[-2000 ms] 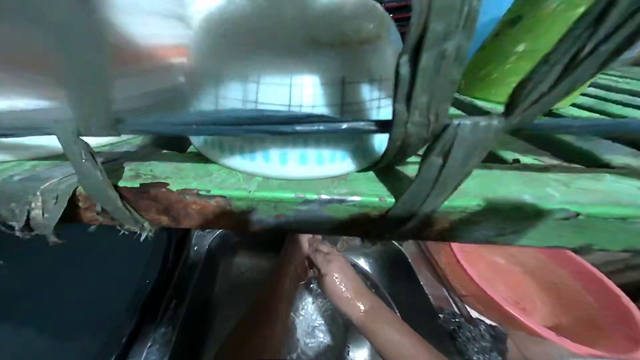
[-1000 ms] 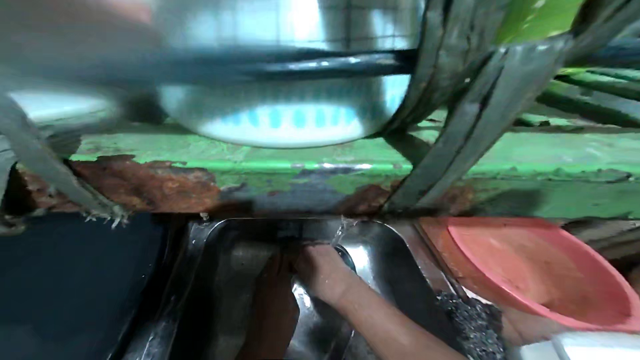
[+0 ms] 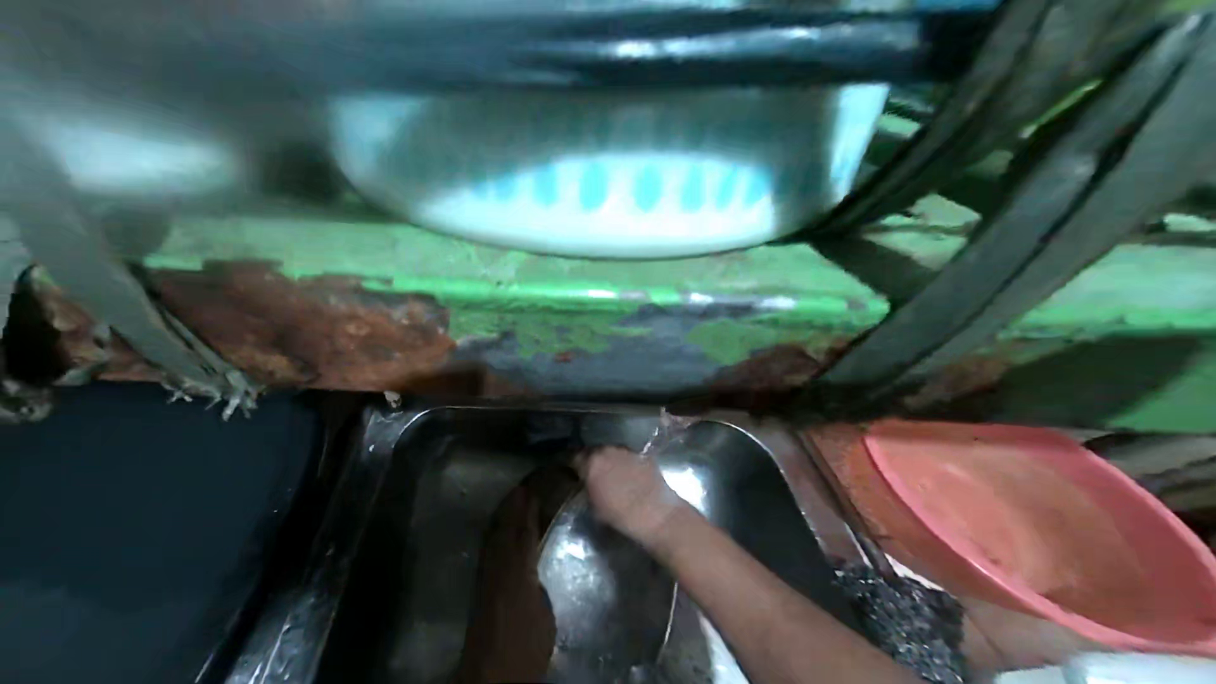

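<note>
A metal sink basin point(image 3: 437, 494) lies below a shelf edge, with a shiny rounded metal vessel point(image 3: 589, 570) in it. My right hand point(image 3: 632, 489) is curled at the upper side of this vessel; its fingertips are hidden. In shadow at the vessel's left is my left hand point(image 3: 551, 494), close to the right one, its fingers too dark to make out. A thin splash of water point(image 3: 665, 427) shows at the basin's back edge, just beyond the right hand.
A peeling green shelf rail point(image 3: 589, 304) crosses above the sink, with worn straps point(image 3: 997, 237) and a white and blue bowl point(image 3: 608, 204). Right of the sink stand a pink basin point(image 3: 1045, 532) and a wet dark mesh-like bundle point(image 3: 902, 622). A dark surface point(image 3: 142, 532) lies left.
The hands have shifted lower in the basin than two seconds ago, and the rounded metal vessel shows more between the forearms. The view has moved nearer the shelf.
</note>
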